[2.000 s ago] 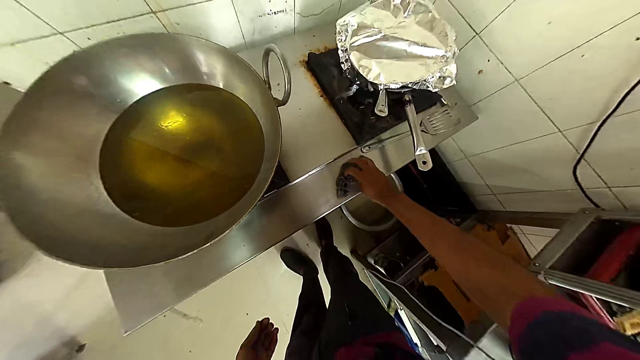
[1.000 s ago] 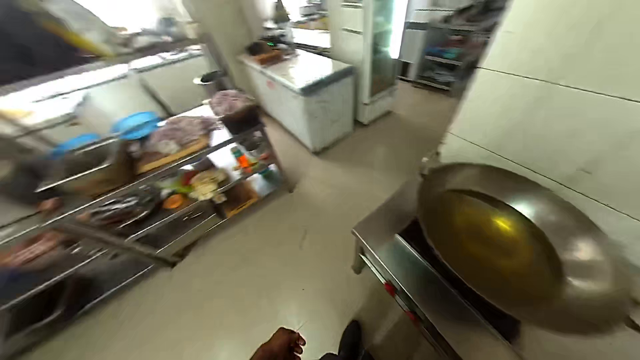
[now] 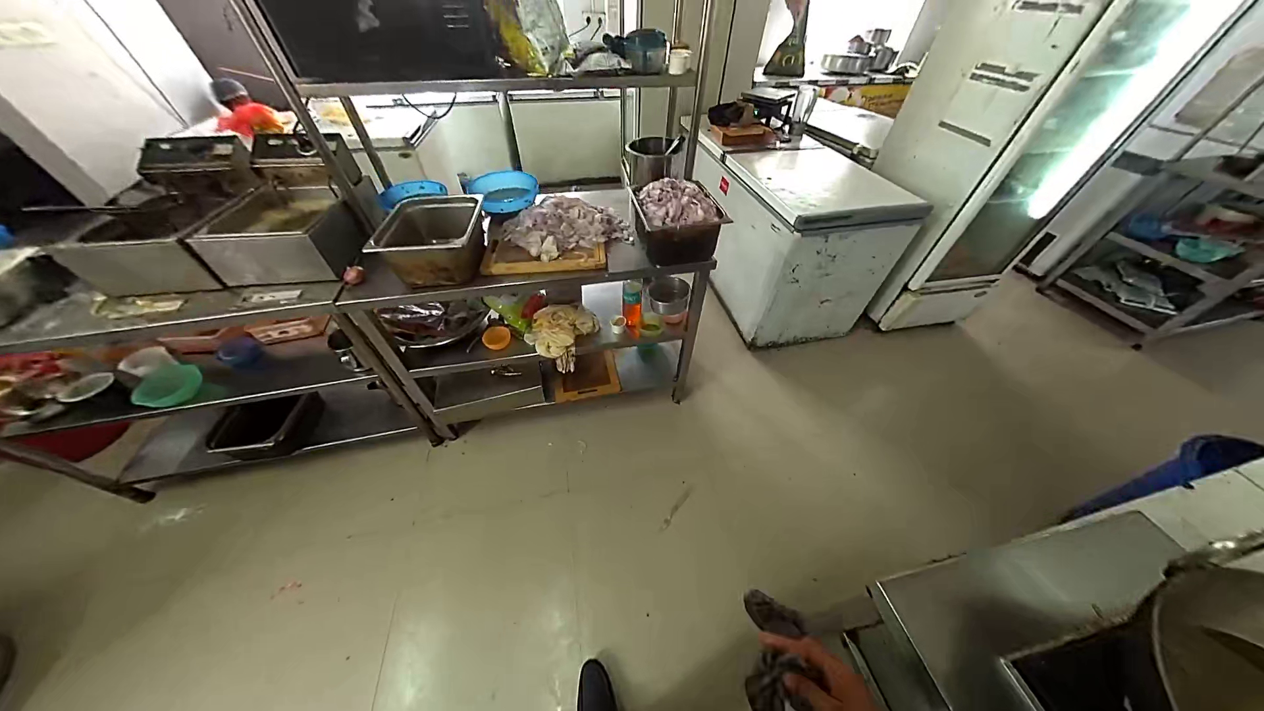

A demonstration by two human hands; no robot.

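Observation:
My right hand (image 3: 825, 676) is at the lower edge of the view, closed around a dark crumpled cloth (image 3: 775, 679). It is just left of the steel stove (image 3: 978, 602), above one of my shoes. My left hand is out of the frame. On the stove at the lower right, part of a large metal wok (image 3: 1215, 632) shows, cut off by the frame.
Ahead stands a steel worktable (image 3: 632, 265) bearing a heap of raw meat (image 3: 563, 223), a meat-filled container (image 3: 679, 205), and a steel pan (image 3: 430, 237). Deep fryers (image 3: 267, 232) stand left, a chest freezer (image 3: 810, 212) right. A person (image 3: 247, 117) is far back. A blue bin (image 3: 1185, 474) stands beyond the stove.
The view has swung from the wok and tiled wall to the room and worktable. My right hand, earlier over the steel stove edge with the dark cloth, is now beside the stove, still holding it.

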